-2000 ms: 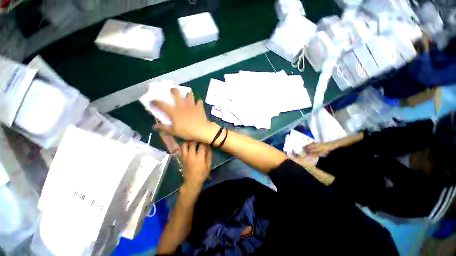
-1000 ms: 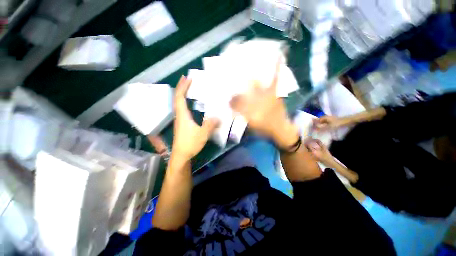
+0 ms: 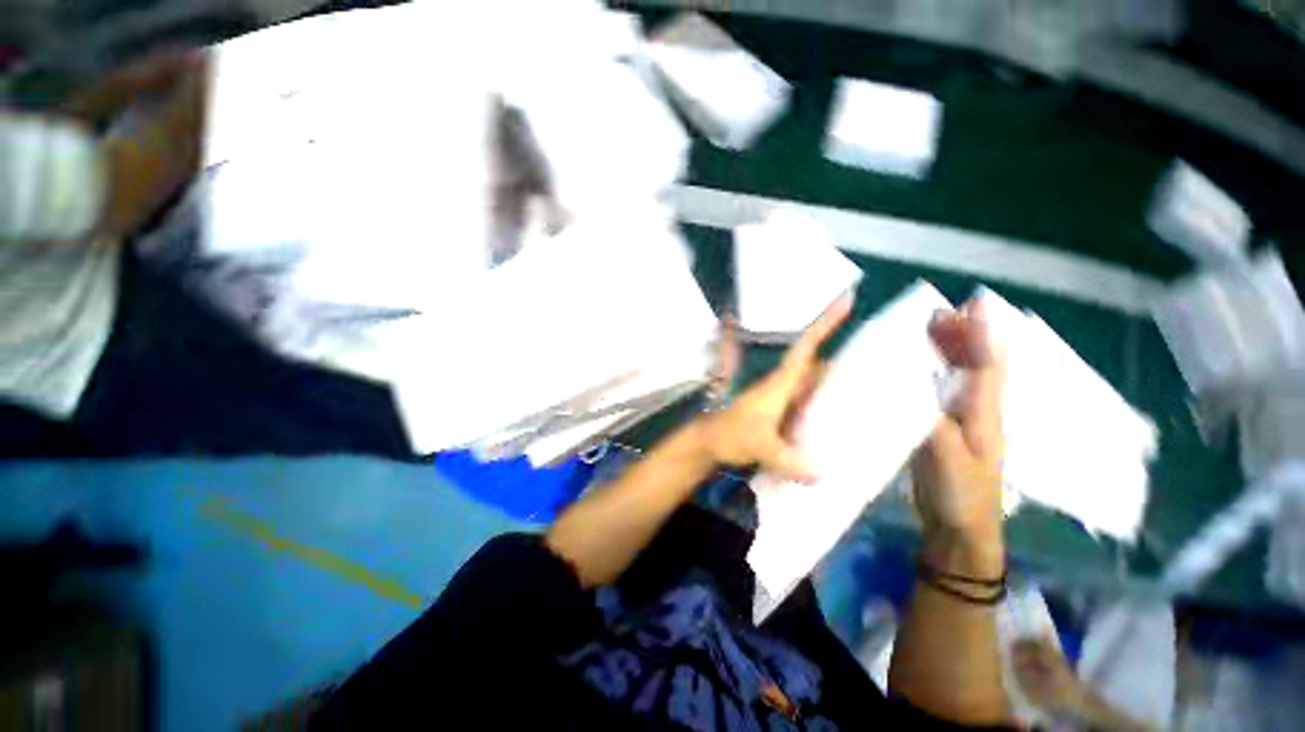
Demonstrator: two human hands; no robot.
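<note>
A long flat white card (image 3: 852, 451) is held tilted between my hands above the bench's front edge. My left hand (image 3: 766, 422) grips its left side, with thumb and fingers apart around it. My right hand (image 3: 966, 408), with dark bands at the wrist, holds its right edge near the top; the fingertips are blurred. A fan of loose white cards (image 3: 1081, 429) lies on the green surface just right of my right hand. A small white stack (image 3: 787, 272) lies beyond my left fingertips.
Large stacked white cartons (image 3: 558, 336) fill the upper left. Another person's hand (image 3: 158, 136) is at their left edge. White packs (image 3: 883, 126) lie beyond the pale metal strip (image 3: 1002, 255). More packs (image 3: 1216, 315) are at right, and a blue bin or bag (image 3: 508, 483) is below the cartons.
The view has swung left, shifting the bench rightward in the picture. My hands, apart around the cards before, now hold one long card. Another person's hand has come into view at left.
</note>
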